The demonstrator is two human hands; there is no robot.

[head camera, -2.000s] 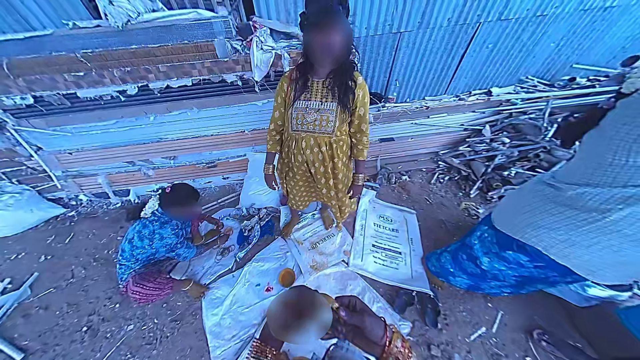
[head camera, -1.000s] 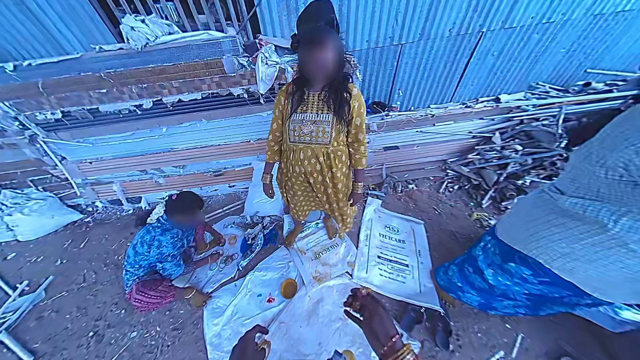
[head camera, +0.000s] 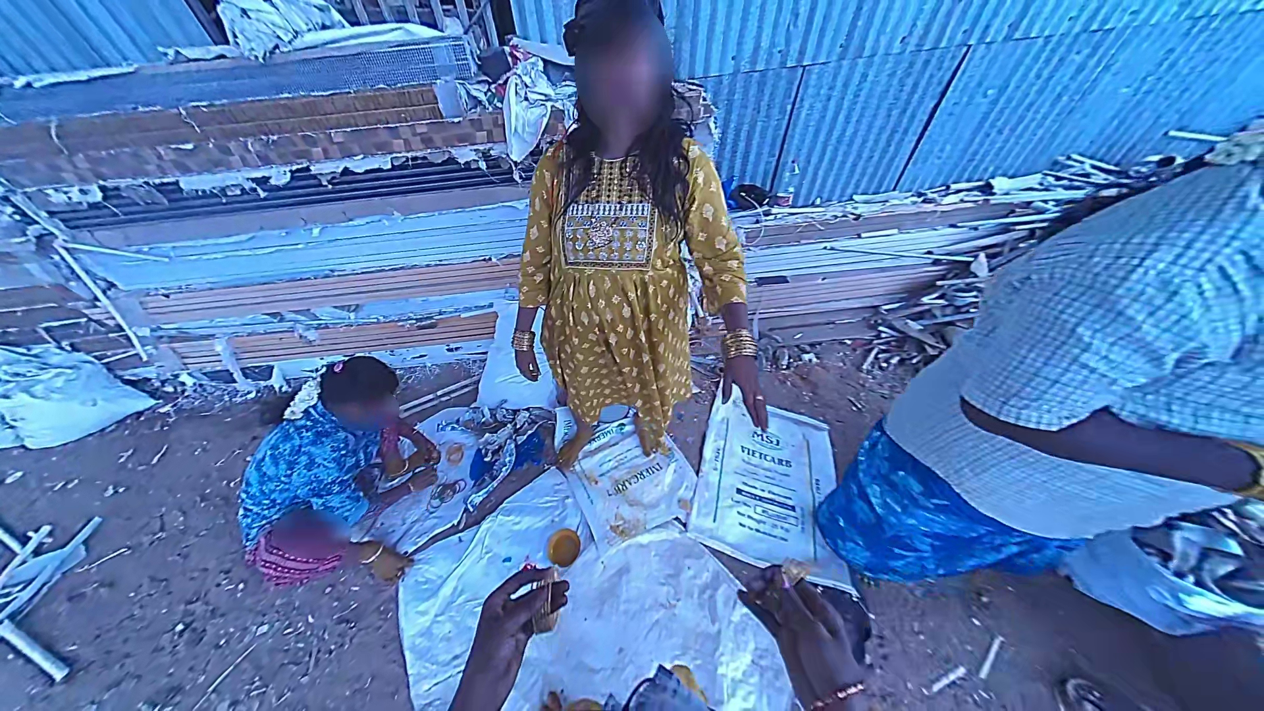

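Observation:
My left hand [head camera: 515, 617] is raised over a white sheet [head camera: 632, 602], its fingers closed on a small tan object [head camera: 545, 604] whose kind I cannot tell. At the right, my right hand [head camera: 802, 617] pinches a small pale piece [head camera: 793, 571] between its fingertips; what it is stays unclear. An orange-yellow round cup [head camera: 564, 547] rests on the sheet just beyond my left hand. Near the bottom edge, partly cut off, lie a dark bundle [head camera: 664, 691] and a yellow item [head camera: 689, 679].
A person in a yellow dress [head camera: 617, 326] stands ahead on a printed sack [head camera: 632, 484], one hand by another sack [head camera: 765, 484]. A person in blue [head camera: 306, 474] crouches left beside small rings. Another person [head camera: 1106, 346] bends at right. Stacked panels [head camera: 336, 276] line the back.
My hands were close together around a pale rounded shape two seconds ago; now they are apart. The standing person's hand has moved out from the side toward the right-hand sack.

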